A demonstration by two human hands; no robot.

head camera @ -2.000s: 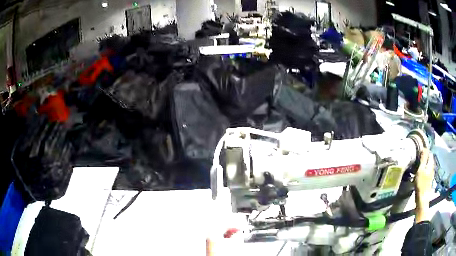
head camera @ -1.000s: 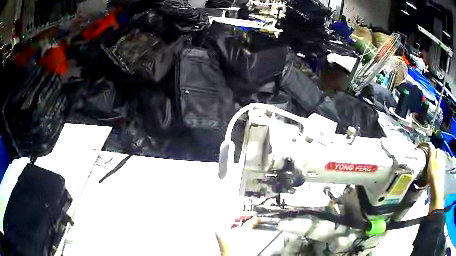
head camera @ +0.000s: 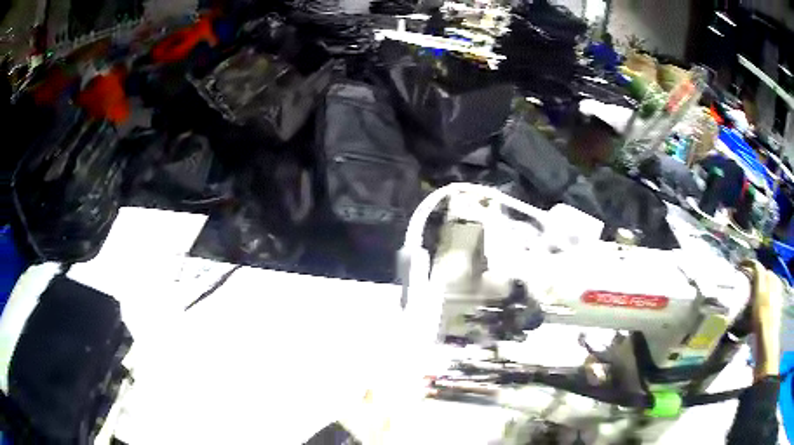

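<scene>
The white sewing machine (head camera: 566, 278) with a red label stands right of centre. My right hand (head camera: 766, 300) is on the handwheel at the right end of the head. A black binding tape (head camera: 601, 393) runs along the narrow arm towards the needle area, past a bright green clip (head camera: 666, 403). A small red-tipped item (head camera: 433, 381) shows near the needle. My left hand is not clearly visible; the area left of the needle is washed out and blurred. A dark piece (head camera: 333, 434) shows at the bottom edge.
A large heap of black bags (head camera: 366, 165) lies behind the white table (head camera: 270, 348). A compact black bag piece (head camera: 65, 356) sits at the left table edge. A thin black strip (head camera: 211, 288) lies on the table. Blue material shows at both sides.
The view has tilted down. My left hand showed near the needle a second ago and is now lost in glare. A dark piece has appeared at the bottom edge. My right hand stays on the handwheel.
</scene>
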